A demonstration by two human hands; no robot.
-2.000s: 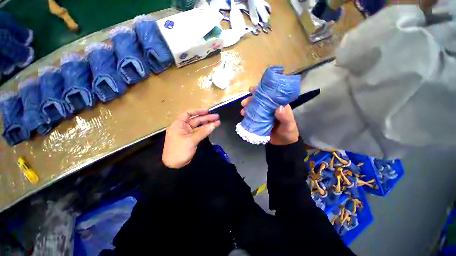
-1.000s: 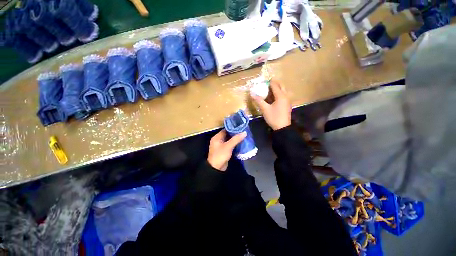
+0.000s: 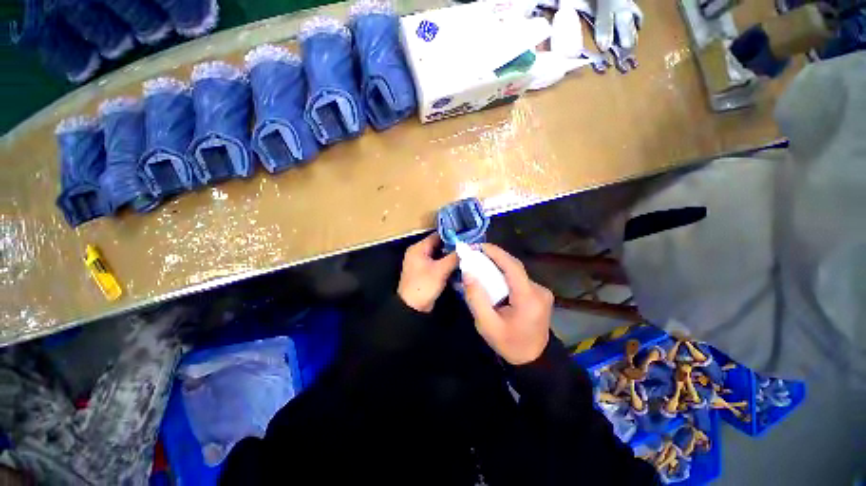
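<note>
A blue denim sleeve (image 3: 461, 220) is held upright at the bench's front edge, its squarish open end facing up. My left hand (image 3: 423, 272) grips it from the left side. My right hand (image 3: 514, 309) is shut on a small white glue bottle (image 3: 485, 275), tilted so its nozzle touches or nearly touches the near rim of the opening. The sleeve's lower part is mostly hidden by my hands and the bottle. Several more denim sleeves (image 3: 279, 112) with white frilly trim lie in a row on the bench.
A white carton (image 3: 472, 59) and white gloves (image 3: 617, 26) are at the back. A yellow stick-like tool (image 3: 103, 272) lies left. A grey fixture (image 3: 717, 71) stands right. Blue bins (image 3: 707, 450) with tan parts are on the floor right, another bin (image 3: 301, 357) left. A person in grey clothing is at right.
My right hand first let go of the sleeve and reached to the bottle on the bench. It has now brought the bottle to the sleeve's opening. My left hand has taken the sleeve.
</note>
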